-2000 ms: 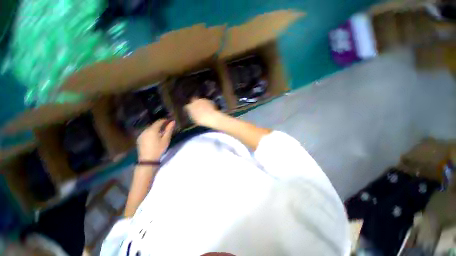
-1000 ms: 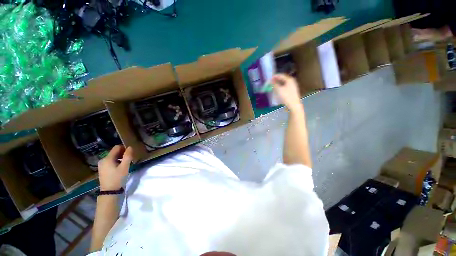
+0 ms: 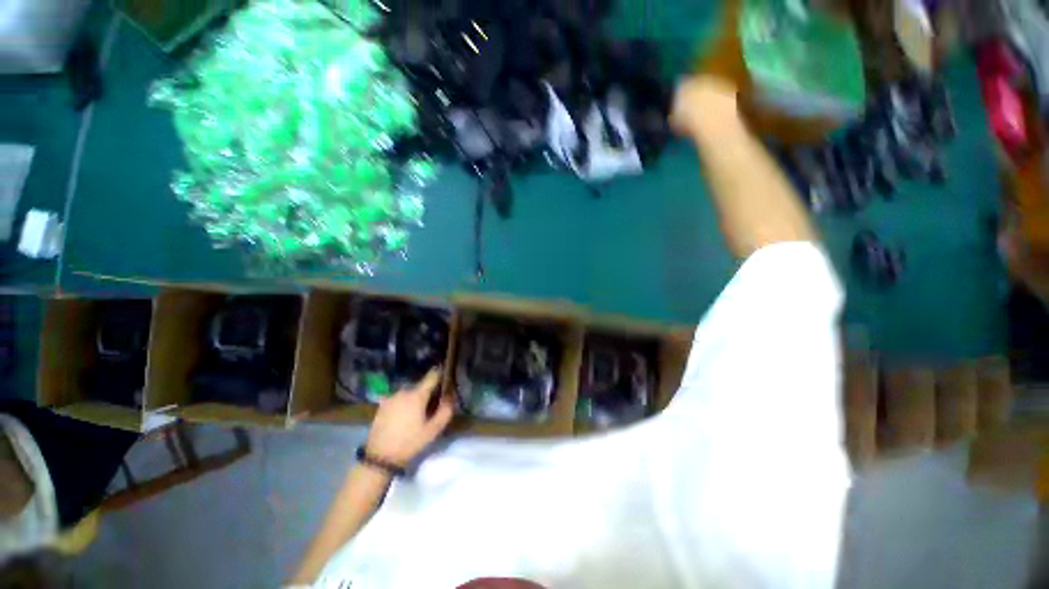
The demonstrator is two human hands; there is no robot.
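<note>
Open brown retail cartons (image 3: 297, 357) stand in a row along the near bench edge, with black devices (image 3: 506, 359) and clear wrapping inside. My left hand (image 3: 408, 423) is at the near edge of a middle carton, beside a small green packet (image 3: 376, 383) that lies in it; its fingertips are blurred, and whether it grips anything cannot be told. My right hand (image 3: 704, 106) is stretched far over the bench, blurred, between the dark accessory heap (image 3: 495, 69) and the orange-brown parts box (image 3: 788, 121) with a green top; its fingers are unclear.
A large heap of shiny green packets (image 3: 299, 138) lies beyond the cartons. White pieces (image 3: 610, 144) lie in the dark heap. More dark pieces (image 3: 880, 150) lie right of the parts box. Further cartons (image 3: 909, 403) stand at right. Part of a person (image 3: 46, 477) shows at lower left.
The view has turned and shifted. My right hand has left the purple-and-white carton and reached across the bench to the parts box. My left hand is now at a carton holding a green packet.
</note>
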